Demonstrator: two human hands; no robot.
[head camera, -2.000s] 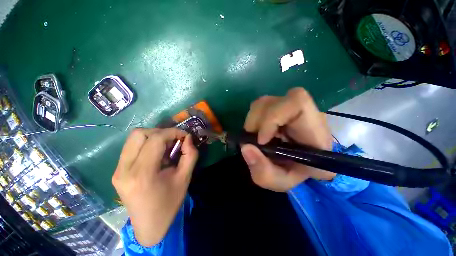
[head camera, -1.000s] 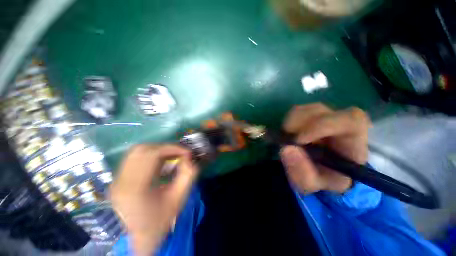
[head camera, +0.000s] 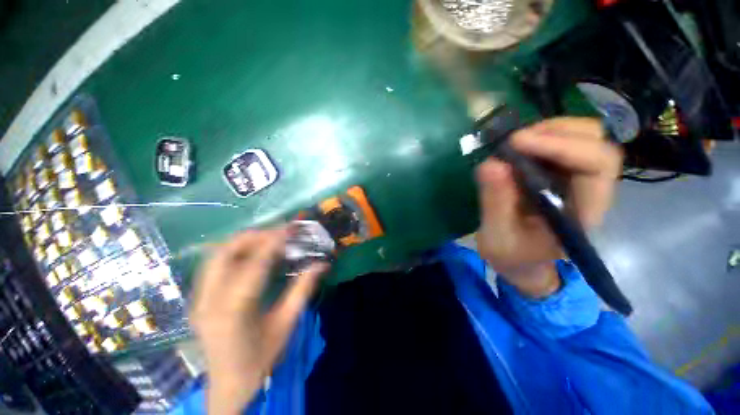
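Note:
My left hand (head camera: 251, 296) is blurred and holds a watch case (head camera: 308, 246) by its edge, just left of the orange holding fixture (head camera: 367, 212). The fixture's dark centre nest shows no case in it. My right hand (head camera: 548, 198) is shut on the black soldering iron (head camera: 570, 231), away to the right of the fixture. The iron's tip end is blurred and points up and left, over the small white piece (head camera: 469, 143), which is partly covered. Whether a battery cell is in my left hand cannot be told.
Two watch cases (head camera: 251, 172) lie on the green mat, left of centre. A clear tray of silver-yellow cells (head camera: 97, 235) is at the left, with a thin solder wire (head camera: 122, 204) across it. The tip-cleaning pot (head camera: 432, 36) is at the top. The fume fan (head camera: 641, 121) is at the right.
The case has come out of the fixture into my left hand. My right hand has moved the iron up and right, away from the fixture. The view has shifted, showing the pot.

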